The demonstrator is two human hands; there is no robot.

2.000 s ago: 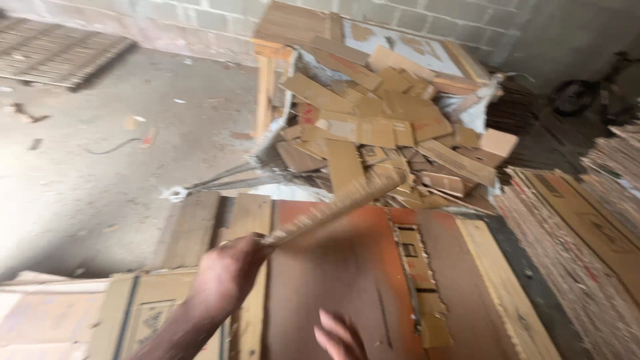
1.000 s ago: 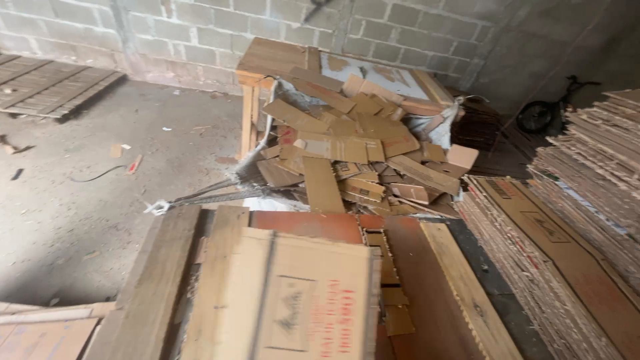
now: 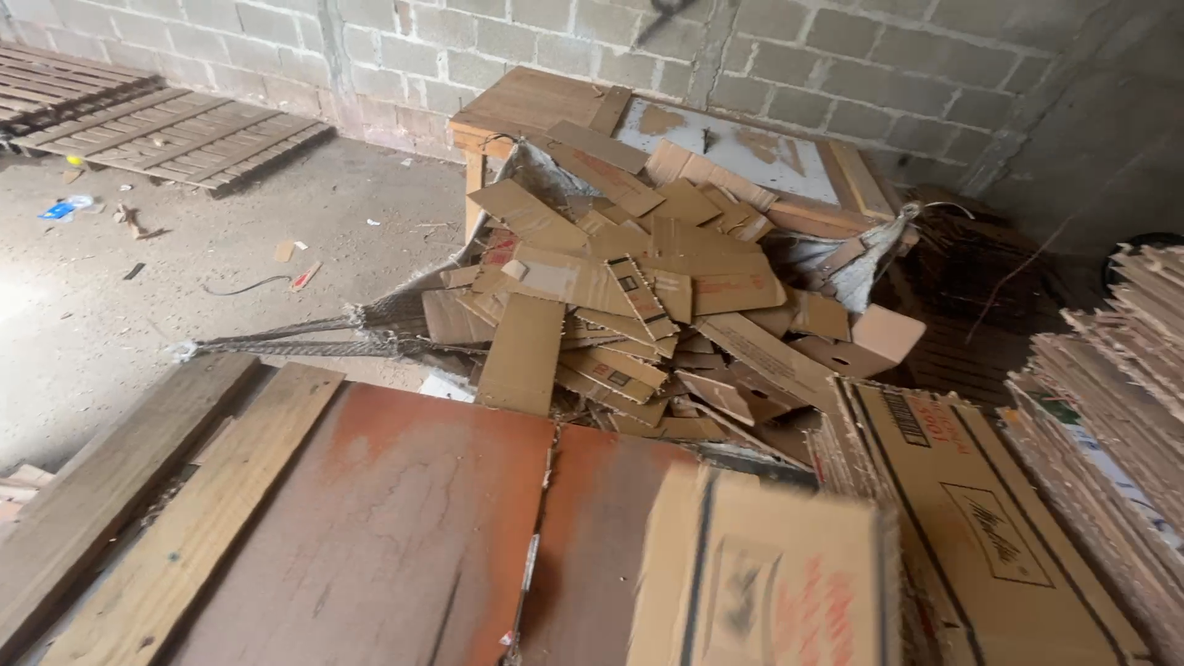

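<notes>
Neither of my hands shows in the head view now. A printed cardboard sheet [image 3: 768,573], blurred, lies over or just above the right part of the wooden worktable [image 3: 398,518] at the bottom edge; what holds it, if anything, is out of sight. To its right stands a stack of cardboard sheets [image 3: 980,527] with dark stripes and print. Beyond the table, a large woven sack [image 3: 398,324] is heaped with cardboard offcuts [image 3: 647,268]. A narrow gap runs down the middle of the tabletop, between reddish stained boards.
Taller cardboard stacks [image 3: 1110,416] rise at the right. Behind the sack is another wooden table [image 3: 536,106] against the block wall [image 3: 592,42]. Wooden pallets [image 3: 176,139] lie on the floor [image 3: 370,185] at the back left, with scattered scraps nearby.
Both hands and the strip held two seconds ago are gone from view. The printed sheet has moved right across the table. The cut pieces on the tabletop gap no longer show there.
</notes>
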